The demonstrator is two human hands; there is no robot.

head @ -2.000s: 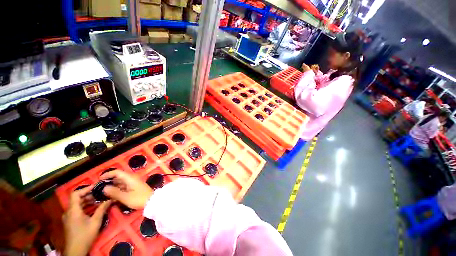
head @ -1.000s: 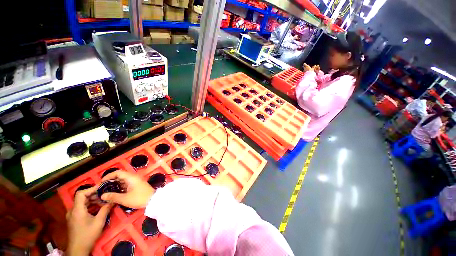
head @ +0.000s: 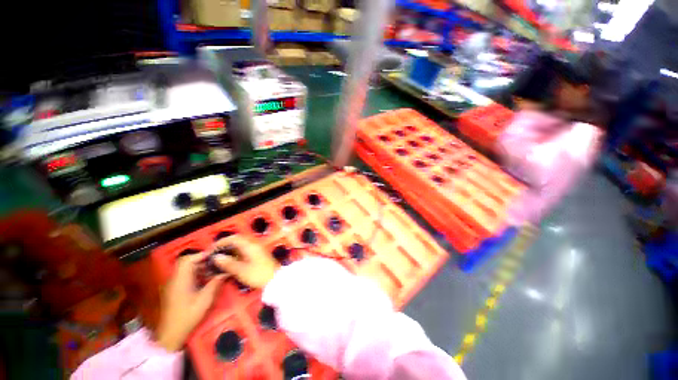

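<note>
The picture is blurred. My left hand (head: 184, 295) and my right hand (head: 245, 260) meet over the left part of a red-orange blister tray (head: 405, 249). A small dark round unit (head: 215, 260) is between their fingers, partly covered by them. Both hands seem to hold it. Other black discs, such as one round unit (head: 229, 345), sit in the tray's square pockets. A thin wire loops across the tray.
The orange-brown clamp fixture (head: 85, 304) stands left of my hands. Beyond the tray are a black controller (head: 141, 159), a pale strip (head: 141, 215) and a white power supply (head: 276, 122). Stacked trays (head: 476, 215) and a person in pink (head: 546, 152) are at right.
The whole view has shifted, so the bench lies further right and looks blurred. More of the clamp fixture and my left sleeve shows. My hands remain together on the round unit.
</note>
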